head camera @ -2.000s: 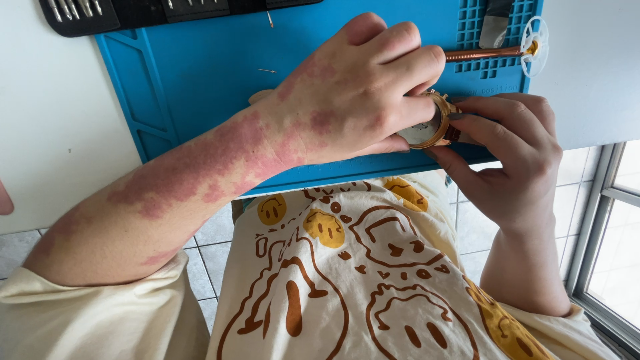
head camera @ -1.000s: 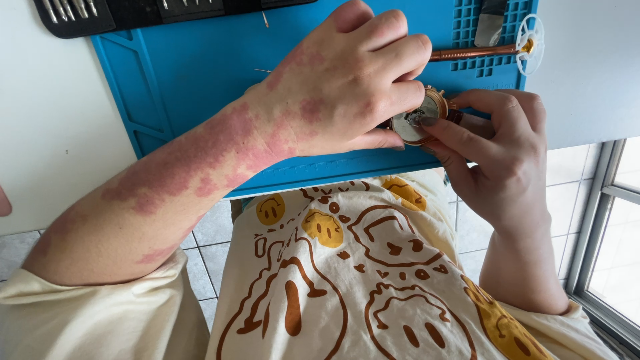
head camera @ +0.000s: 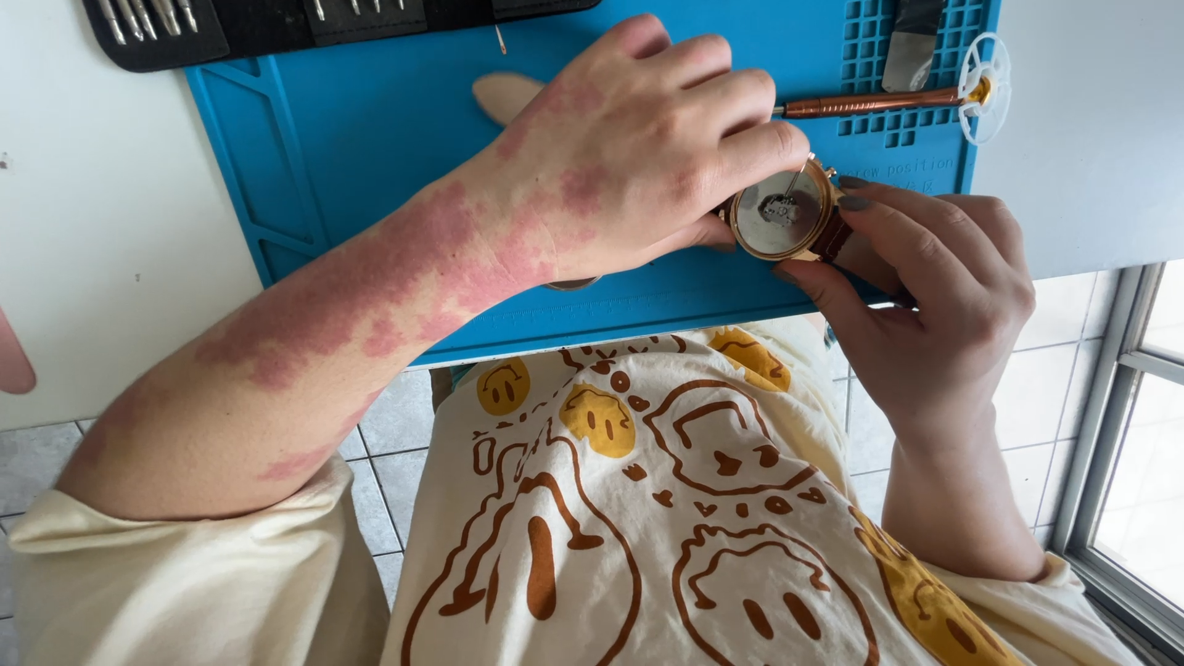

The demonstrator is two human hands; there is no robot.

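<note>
A gold-cased wristwatch (head camera: 782,211) lies over the blue mat with its back uncovered, so the silvery inside and a small grey part show. My right hand (head camera: 925,268) holds the case edge and the brown strap (head camera: 837,239) between thumb and fingers. From the other side my left hand (head camera: 657,148) reaches over the watch. A thin metal tool tip (head camera: 797,176) runs from its fingers to the inside of the watch; the rest of that tool is hidden by the hand. The left thumb is near the case's left edge.
A blue silicone work mat (head camera: 370,139) covers part of the white table. A copper-coloured screwdriver (head camera: 874,104) with a clear plastic wheel (head camera: 985,89) lies at its upper right, below a grey strip (head camera: 914,46). A black tool case (head camera: 268,23) with metal bits lies at upper left.
The right index fingertip has moved from over the watch's inside to its right edge. The thin tool tip now shows over the inside of the watch.
</note>
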